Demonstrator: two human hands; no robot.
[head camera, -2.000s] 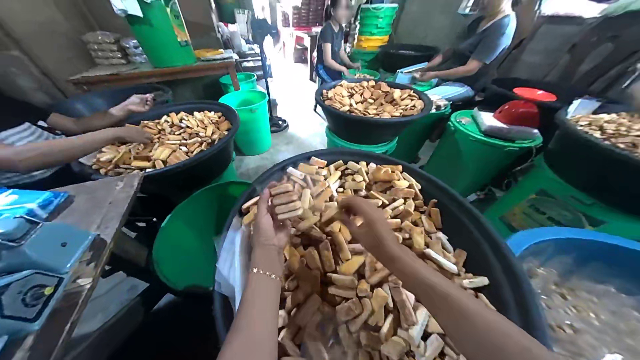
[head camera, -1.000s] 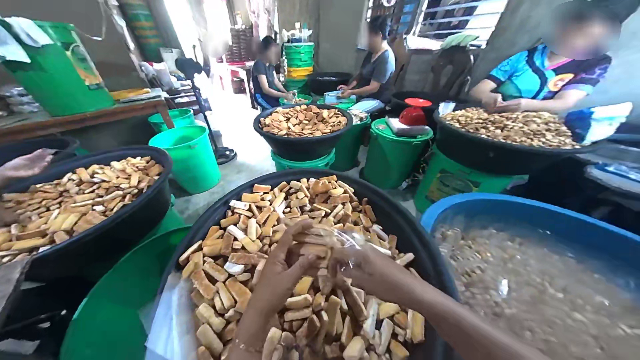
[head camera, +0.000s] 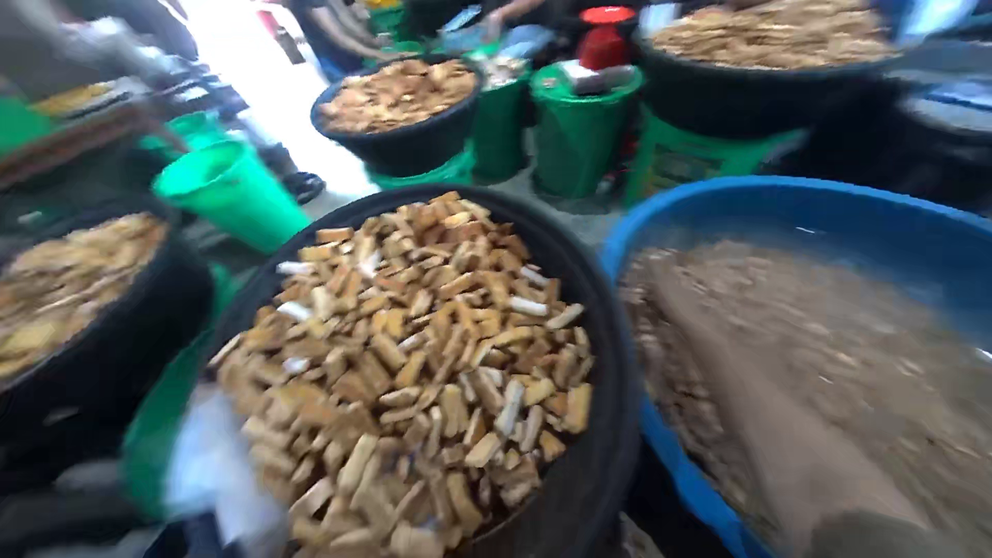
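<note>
Small oblong baked pieces, like cut biscuits or toasted bread (head camera: 434, 325), fill a black round tub (head camera: 612, 387) in front of me. My right arm reaches into the blue plastic tub (head camera: 790, 186) at the right. My right hand (head camera: 670, 298) is blurred there, over or among its brownish contents in what looks like clear plastic (head camera: 837, 333); its fingers cannot be made out. My left hand is not in view. A whitish plastic bag (head camera: 213, 465) hangs at the black tub's lower left edge.
Another black tub (head camera: 178, 287) of pieces stands at the left, near a green bucket (head camera: 232, 190). More filled tubs (head camera: 395, 147) (head camera: 775, 93), a green lidded bin (head camera: 581, 132) with a red object (head camera: 603, 43), and people's arms (head camera: 345, 31) are further back.
Both hands have left the black tub, where they were together around pieces and clear plastic. The right arm now extends into the blue tub. The view has turned and tilted down.
</note>
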